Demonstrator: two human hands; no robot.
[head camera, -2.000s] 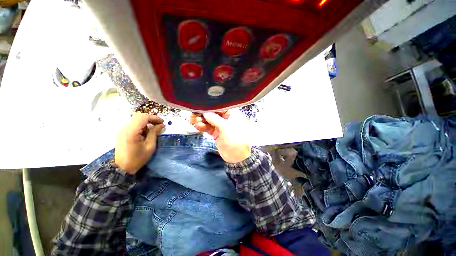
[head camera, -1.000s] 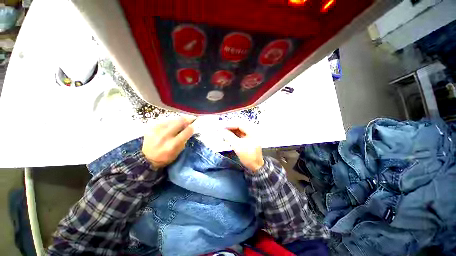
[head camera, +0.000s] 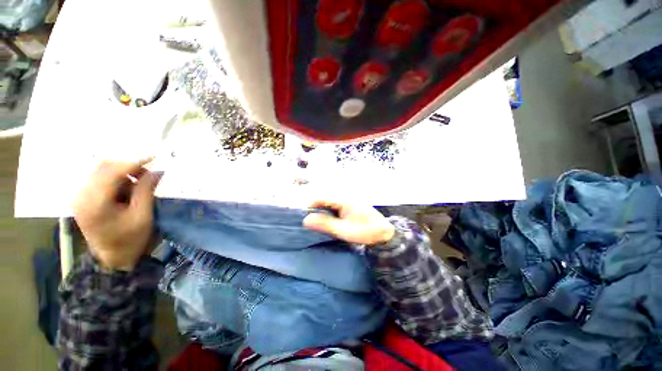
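A blue denim garment (head camera: 290, 282) lies over my lap, its stitched top strip stretched along the table's front edge. My left hand (head camera: 116, 210) is at the strip's left end, fingers bent and pinching the cloth there; the fingertips partly hide the grip. My right hand (head camera: 352, 223) holds the strip's right part, thumb on top. The white machine head with its red panel (head camera: 352, 80) hangs above the table. A few small dark pieces (head camera: 302, 164) lie below it. Brassy pieces (head camera: 254, 140) are piled left of the working point, dark bluish pieces (head camera: 370, 151) right of it.
Dark curved-handled snips (head camera: 141, 98) lie on the white table (head camera: 80, 167) at left. Glittery clear material (head camera: 207, 87) lies behind the brassy pile. A short black stick (head camera: 439, 119) lies at right. A large denim heap (head camera: 581, 268) is right of the table.
My left hand has moved far left and my right hand down, both away from under the machine head. The strip is now stretched between them. The view has shifted, showing more of the piles.
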